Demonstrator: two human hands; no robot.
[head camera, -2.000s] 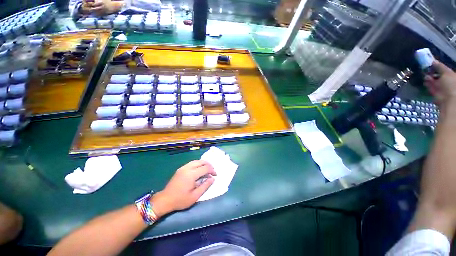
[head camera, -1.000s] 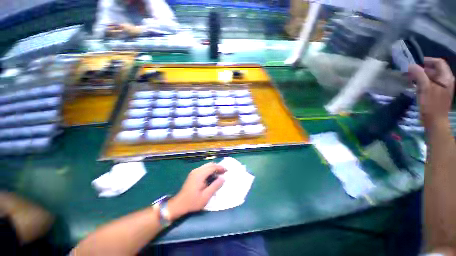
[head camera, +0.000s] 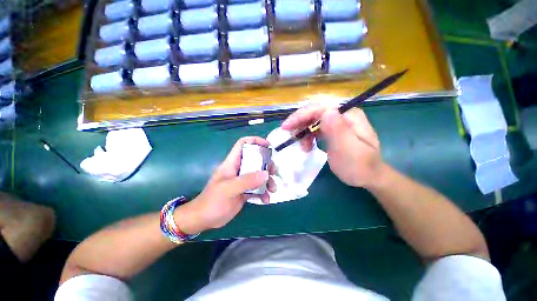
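My left hand (head camera: 221, 191) holds a white housing (head camera: 254, 167) upright, with a dark slot along its right side. My right hand (head camera: 348, 141) holds a long thin black brush or pen (head camera: 377, 89) like a pencil. Its lower tip is close to the housing's upper right side; I cannot tell if it touches. A gold-coloured band shows on it near my fingers. A crumpled white wiping cloth (head camera: 299, 171) lies on the green mat under and between my hands.
A clear blister tray (head camera: 176, 88) with rows of housings and one gap sits on the amber board (head camera: 406, 47). A spare wipe (head camera: 121, 156) and thin dark stick (head camera: 60, 155) lie left. A creased sheet (head camera: 486, 132) lies right. Another person's bare arm (head camera: 23, 223) shows lower left.
My right hand has come down from the far right and now holds the black stick over the cloth. My left hand has lifted and now holds a housing. The view has tilted down closer.
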